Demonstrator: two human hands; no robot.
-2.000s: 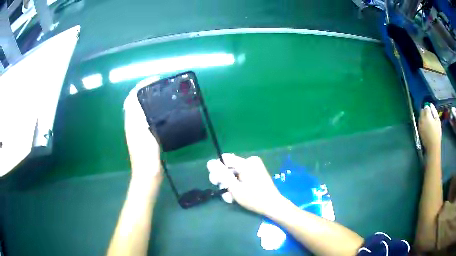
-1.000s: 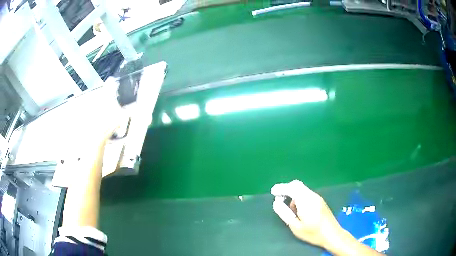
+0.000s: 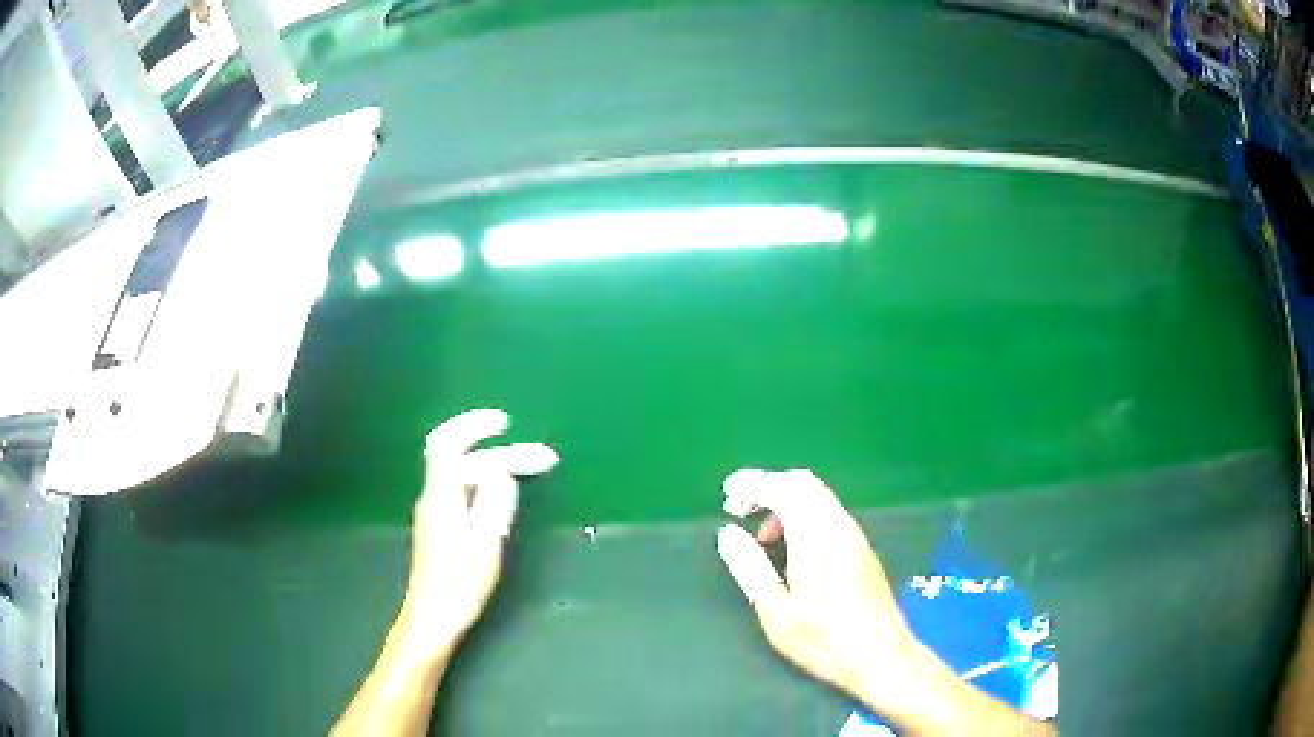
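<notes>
My left hand (image 3: 468, 526) is over the near edge of the glossy green belt, fingers apart, holding nothing. My right hand (image 3: 814, 576) is to its right over the matted edge, thumb and fingers curled but apart, with nothing visible in them. White coverings show on the fingertips. The white fixture plate (image 3: 267, 245) is at the left. A phone middle frame (image 3: 156, 274) lies on it, dark at its far end and light through its open near end. The crumpled bright-blue film pile (image 3: 980, 619) lies on the mat beside my right wrist, partly hidden by the forearm.
The glossy green conveyor belt (image 3: 937, 360) runs across the middle, with a pale rail (image 3: 865, 154) behind it. White machine posts (image 3: 123, 94) stand at the upper left. Blue and dark equipment (image 3: 1268, 187) is at the right edge. Part of another person's arm (image 3: 1297, 677) shows at the lower right.
My left hand has let go of the phone frame on the white plate and come back right, over the belt. My right hand stays empty. The camera view has turned slightly right.
</notes>
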